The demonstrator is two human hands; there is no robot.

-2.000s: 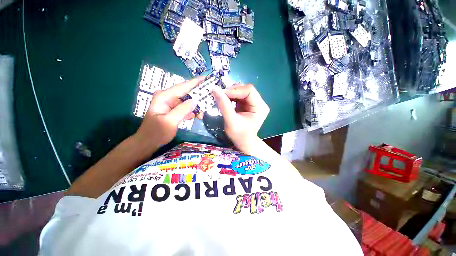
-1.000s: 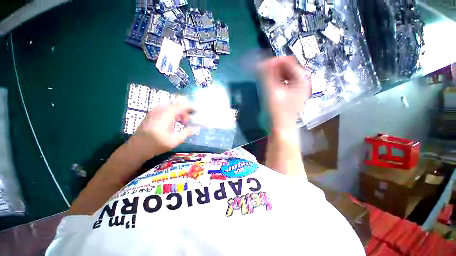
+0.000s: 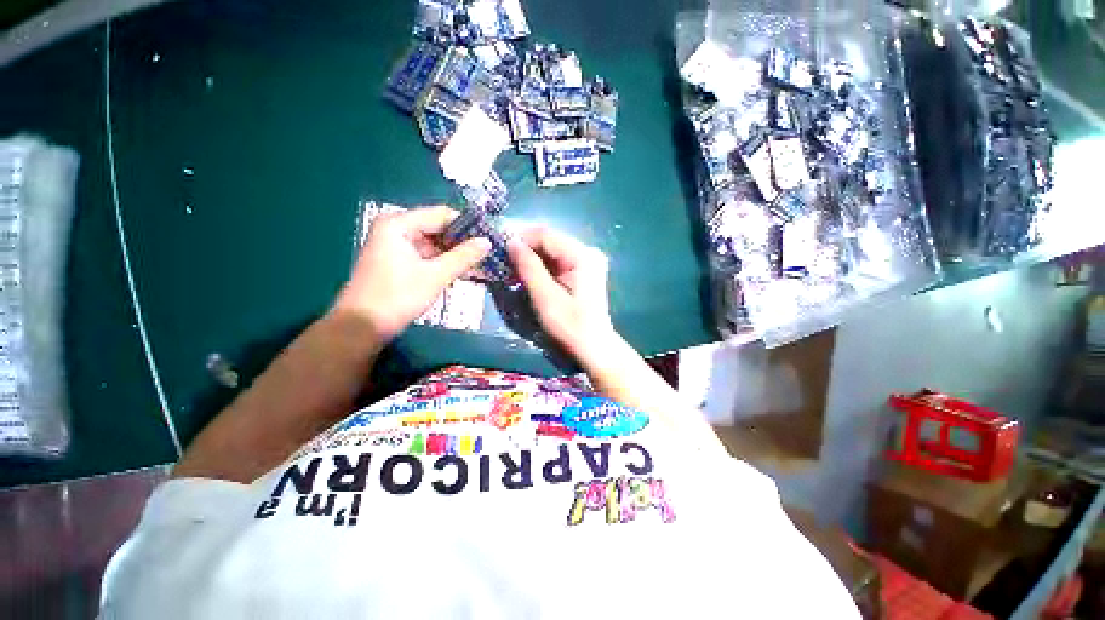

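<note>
My left hand (image 3: 406, 269) holds a small circuit board (image 3: 482, 246) between thumb and fingers above the sticker sheet. My right hand (image 3: 565, 279) touches the board's right end with its fingertips; whether it grips a sticker cannot be seen. The sticker sheet (image 3: 458, 308) lies under my hands, mostly hidden by them. The loose board pile (image 3: 457, 87) of blue-and-silver boards lies on the green surface beyond my hands, with a white rectangle (image 3: 474, 147) on its near side.
A clear plastic tray (image 3: 872, 248) at right holds whitish stickered boards (image 3: 785, 164). Stacked dark trays (image 3: 1008, 145) stand beyond it. A wrapped white bundle (image 3: 34, 297) lies at far left. A red plastic stool (image 3: 954, 434) stands on a cardboard box (image 3: 931, 518) below the bench, right.
My right hand has come back from beside the clear tray to my left hand. A circuit board is now between my hands. The camera view has also shifted.
</note>
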